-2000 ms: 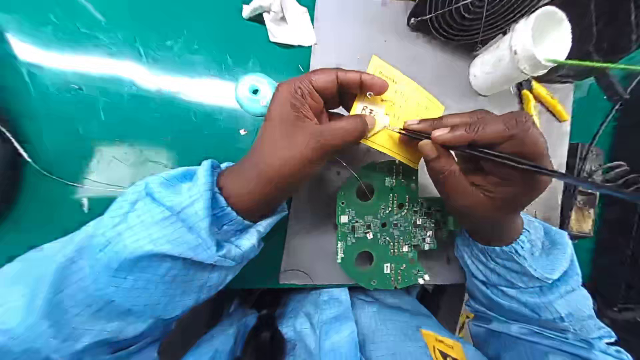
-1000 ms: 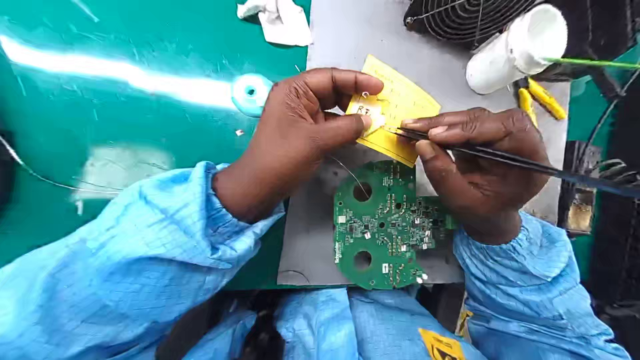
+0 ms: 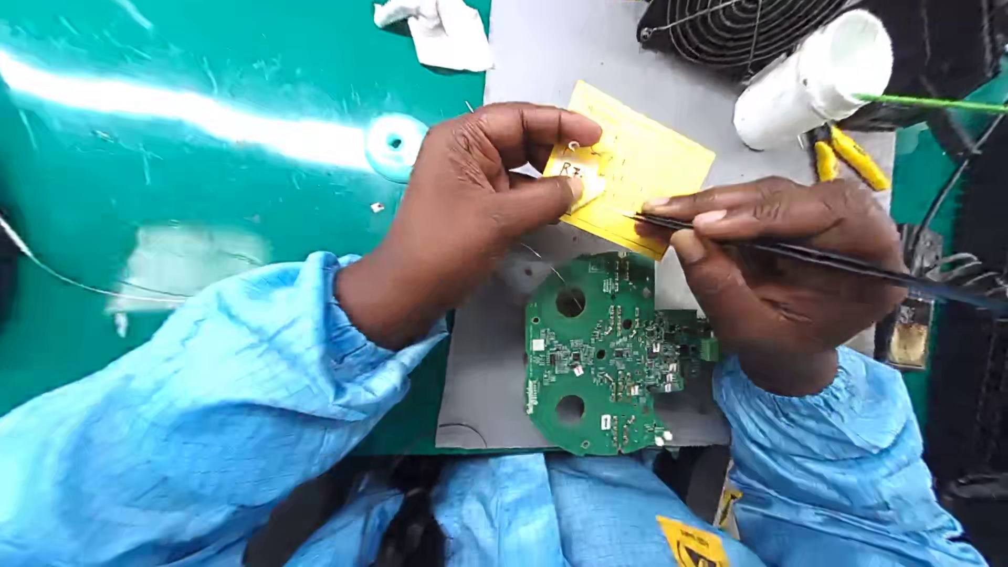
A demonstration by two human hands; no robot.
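My left hand (image 3: pixel 472 189) pinches a yellow paper card (image 3: pixel 654 157) by its left end, along with a small white piece (image 3: pixel 579 173) that bears handwriting. Dark, slim tweezers (image 3: pixel 811 253) are held in my right hand (image 3: pixel 780 260), their tips touching or just over the card's lower part. Fingertips of my right hand rest at the card's lower right edge. Below both hands a green printed circuit board (image 3: pixel 587 346) with two large round holes lies on the grey mat. A thin wire or solder strand (image 3: pixel 543 256) runs from under my left hand toward the upper hole.
On the grey mat (image 3: pixel 551 47) stand a white plastic container (image 3: pixel 811 83) and a black fan with a wire guard (image 3: pixel 732 31), near yellow-handled pliers or cutters (image 3: pixel 854 157). A translucent spool (image 3: pixel 394 148) and white cloth (image 3: pixel 449 35) lie left on the green surface (image 3: pixel 260 47).
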